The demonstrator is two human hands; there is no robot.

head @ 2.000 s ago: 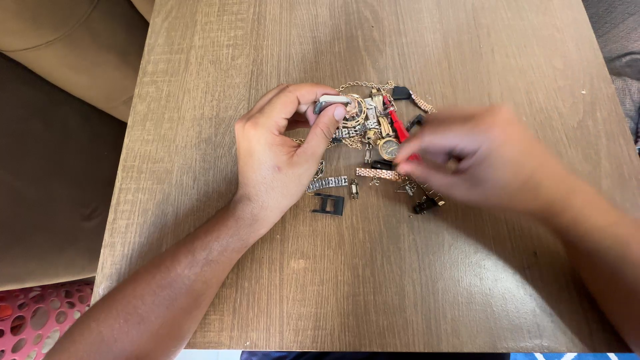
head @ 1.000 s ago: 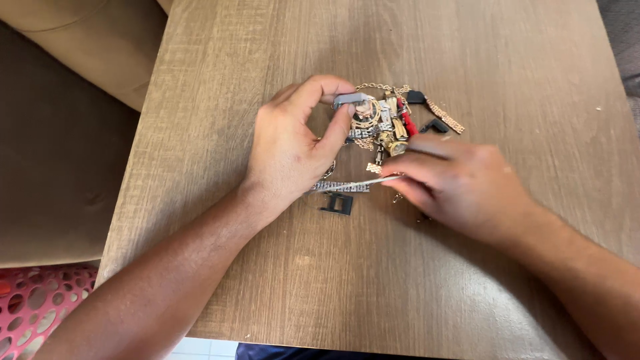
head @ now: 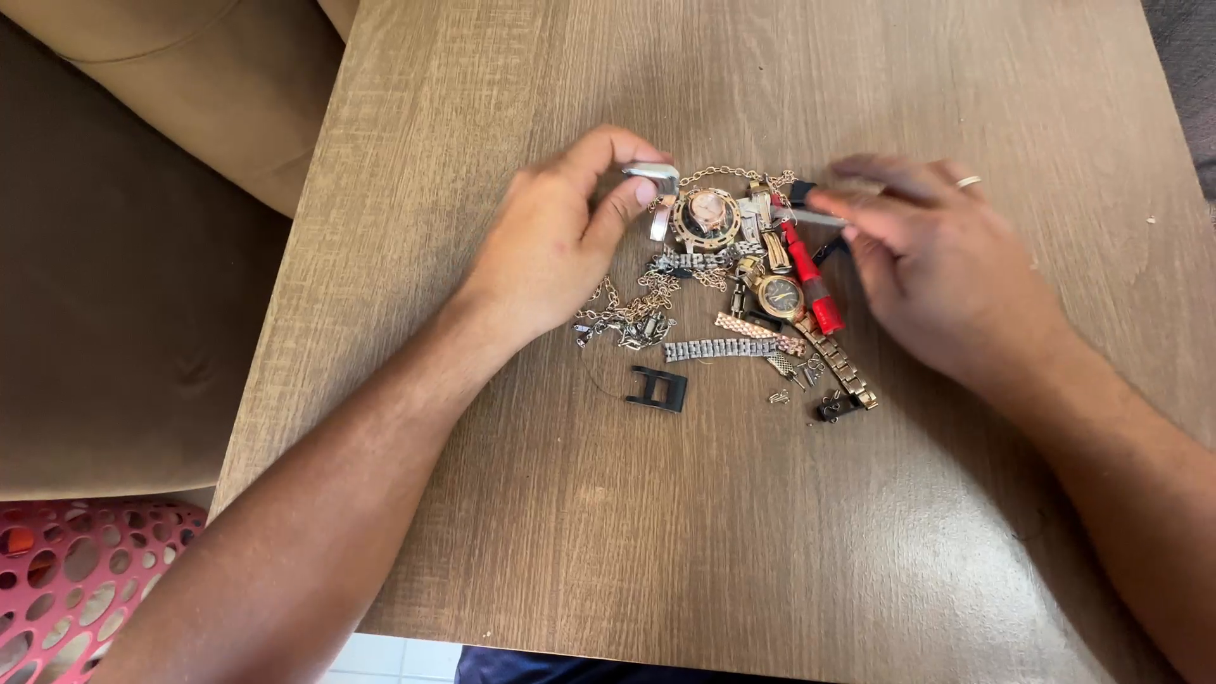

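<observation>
My left hand [head: 560, 223] pinches a silvery metal piece [head: 654, 173] between thumb and forefinger, left of a round watch case [head: 706, 217]. My right hand [head: 936, 256], blurred and wearing a ring, holds a thin pale metal tool [head: 809, 217] whose tip reaches the pile's upper right. Below that tip lies a red tool handle [head: 812, 275]. Next to it are a gold-coloured watch [head: 780, 296] and its link bracelet [head: 836, 361]. Gold-coloured chains [head: 636, 299] lie left, with a silvery bracelet strip [head: 720, 350] and a black frame-like plastic piece [head: 655, 389] lower down.
The pile lies on a wooden table [head: 589, 532]. Small loose metal links [head: 779, 396] and a black clip-like piece [head: 836, 408] lie at its near right. Beside the table's left edge are a brown upholstered seat [head: 123, 256] and a pink perforated basket [head: 81, 579].
My right hand has moved away from the lower part of the pile to its upper right, with the thin tool in it. My left hand still grips the silvery piece.
</observation>
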